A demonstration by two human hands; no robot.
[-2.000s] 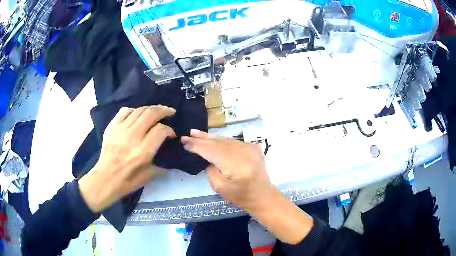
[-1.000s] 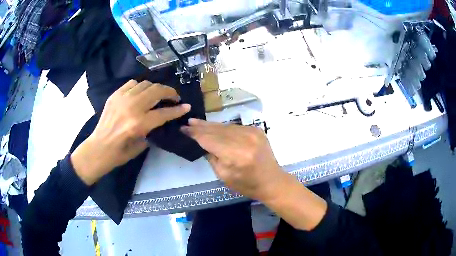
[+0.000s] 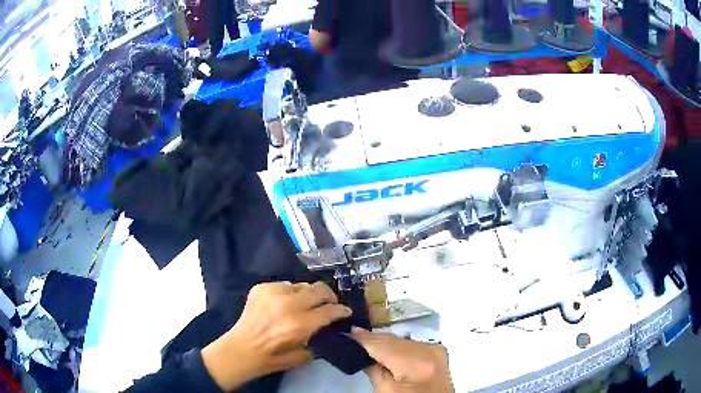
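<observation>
The black garment [image 3: 230, 238] lies over the left of the machine table and runs to the presser foot [image 3: 350, 280] of the white and blue JACK sewing machine [image 3: 461, 169]. My left hand [image 3: 280, 330] is on the cloth just left of and in front of the foot, fingers bent over a fold. My right hand [image 3: 407, 364] pinches the cloth edge near the front, its lower part cut off by the picture's bottom edge. The black cloth between the hands lies beside the yellow-brown tape-covered guide [image 3: 377, 301].
Dark thread cones [image 3: 492, 23] stand behind the machine. A plaid cloth pile [image 3: 127, 107] lies back left, and more cloth [image 3: 65, 307] lies low at left. The table's front edge has a measuring tape [image 3: 615, 345]. Part of a person in dark clothing [image 3: 357, 31] shows behind.
The view has tilted up, showing the machine's top and the area behind. Both hands stay on the cloth in front of the foot, now lower in the picture.
</observation>
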